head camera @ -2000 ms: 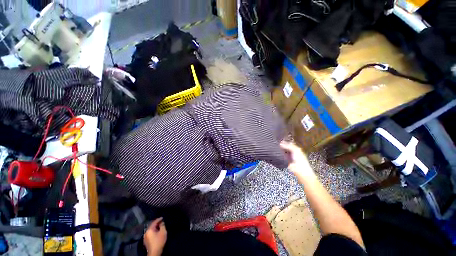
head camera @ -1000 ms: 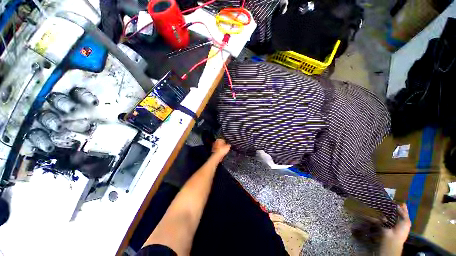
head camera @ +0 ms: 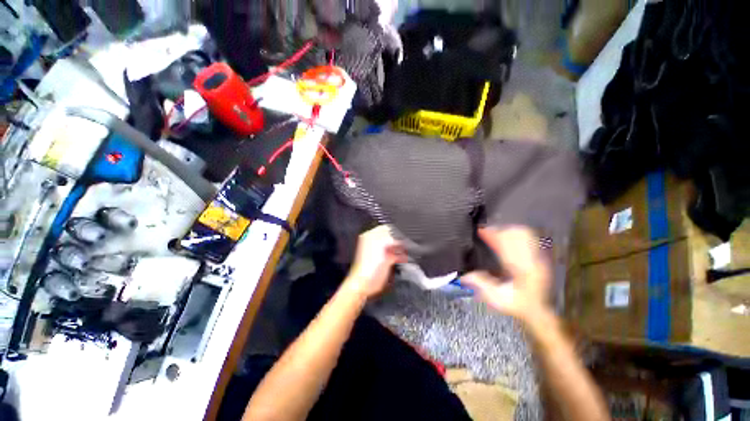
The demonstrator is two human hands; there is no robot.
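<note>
The striped garment pieces (head camera: 411, 177) lie spread in a heap right of the table edge, below the yellow crate. My left hand (head camera: 378, 259) is at the heap's near left side, its fingers closed on the edge of the striped cloth. My right hand (head camera: 514, 267) is over the near right part of the heap, blurred, with thumb and fingers apart; whether it touches the cloth is hard to tell. A white piece (head camera: 428, 278) shows between the hands under the cloth.
The white table (head camera: 263, 279) is at left with the overlock machine (head camera: 90, 238), a phone (head camera: 226, 214), a red cylinder (head camera: 230, 99) and orange-yellow scissors (head camera: 319, 86) with red cord. The yellow crate (head camera: 444, 123) holds black cloth. Cartons (head camera: 629, 255) stand at right.
My right hand has let go of the heap's far right end and moved left over the heap. My left hand has moved slightly right onto the cloth's edge. The view has shifted.
</note>
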